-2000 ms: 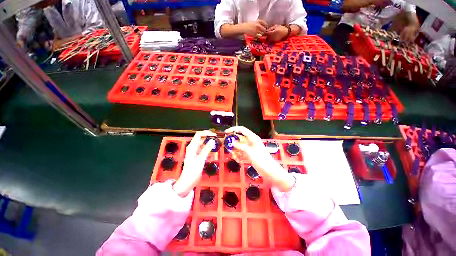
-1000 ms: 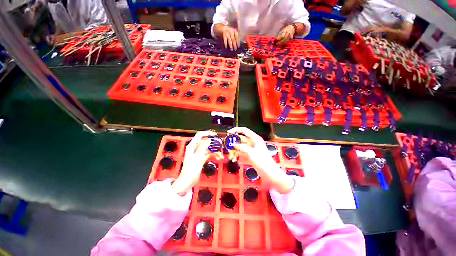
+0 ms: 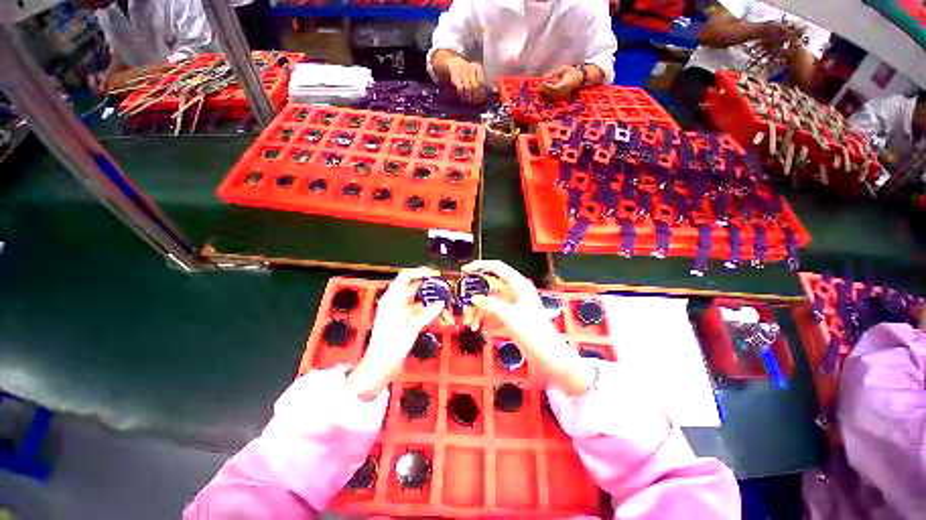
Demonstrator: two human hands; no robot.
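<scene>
My left hand (image 3: 404,310) holds a round smartwatch body (image 3: 434,293) by its edge. My right hand (image 3: 508,305) holds a second smartwatch body (image 3: 472,290) close beside it. Both screens face me and are lit with pale marks on dark; I cannot read them. Both hands are above the upper part of the red-orange near tray (image 3: 480,442). Round black watch bodies sit in many of its square pockets. Two bottom-row pockets show bare. My forearms in pink sleeves cover parts of the tray.
A small dark device (image 3: 450,245) lies above the near tray. Beyond are the far left tray (image 3: 350,204) and far right tray (image 3: 670,244) with strapped watches. A paper sheet (image 3: 660,355) and small red parts box (image 3: 729,355) lie right. A metal upright (image 3: 112,173) stands left. People work opposite and at right.
Both hands stay in nearly the same place with the two watch bodies. The marks on the lit screens have changed. The hands of the person opposite have moved.
</scene>
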